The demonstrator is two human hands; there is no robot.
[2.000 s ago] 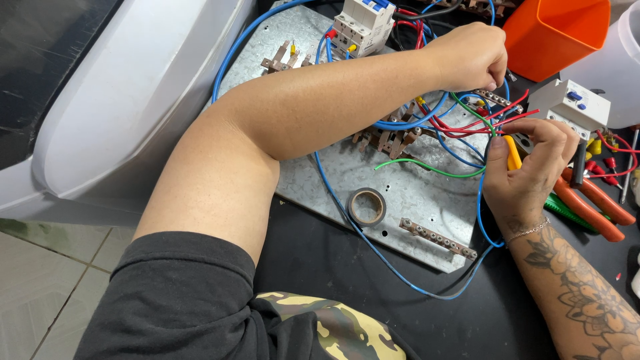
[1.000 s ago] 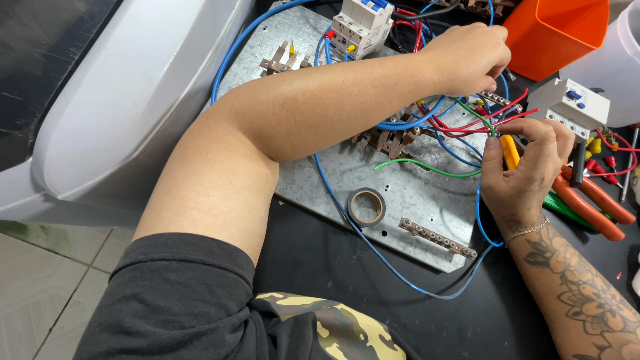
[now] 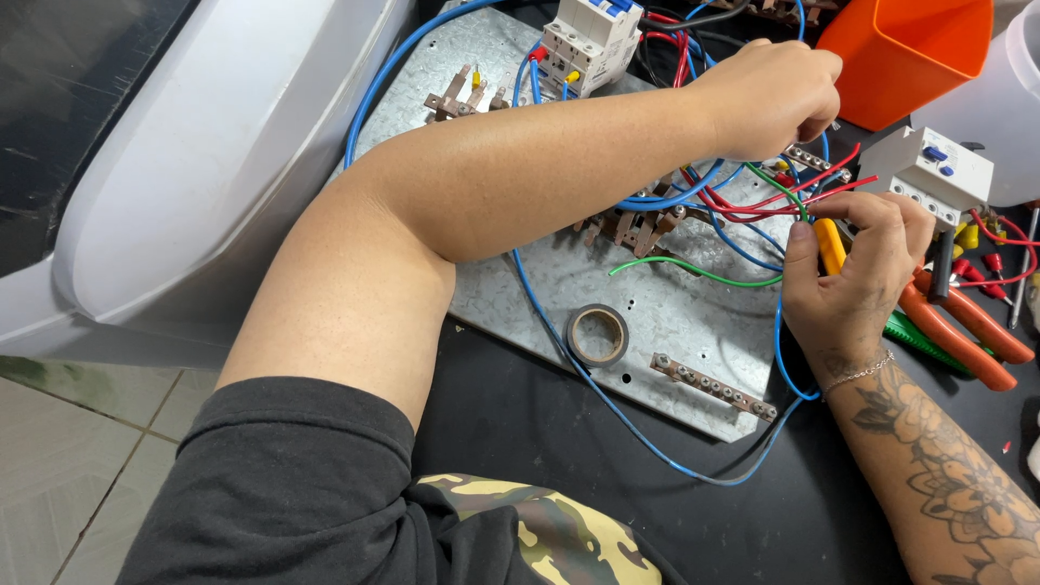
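My left hand (image 3: 772, 97) is curled above the wires, its arm reaching across a galvanized steel plate (image 3: 691, 333); whatever its fingers hold is hidden. Near the plate's right edge, my right hand (image 3: 861, 252) pinches a green wire (image 3: 780, 188) between thumb and index finger, beside a yellow handle (image 3: 829, 246). Red wires (image 3: 837, 188) and blue wires (image 3: 743, 253) cross close to its fingertips. Under my left hand lies a screw terminal bar (image 3: 812, 160). Copper busbar pieces (image 3: 642, 231) sit on the plate below my left forearm.
Circuit breakers (image 3: 591, 49) stand at the plate's top. A roll of tape (image 3: 598, 335) and another terminal bar (image 3: 713, 386) lie lower down. At right are a white breaker device (image 3: 934, 171), orange-handled pliers (image 3: 967, 325), an orange container (image 3: 902, 57) and a translucent bucket (image 3: 987, 122).
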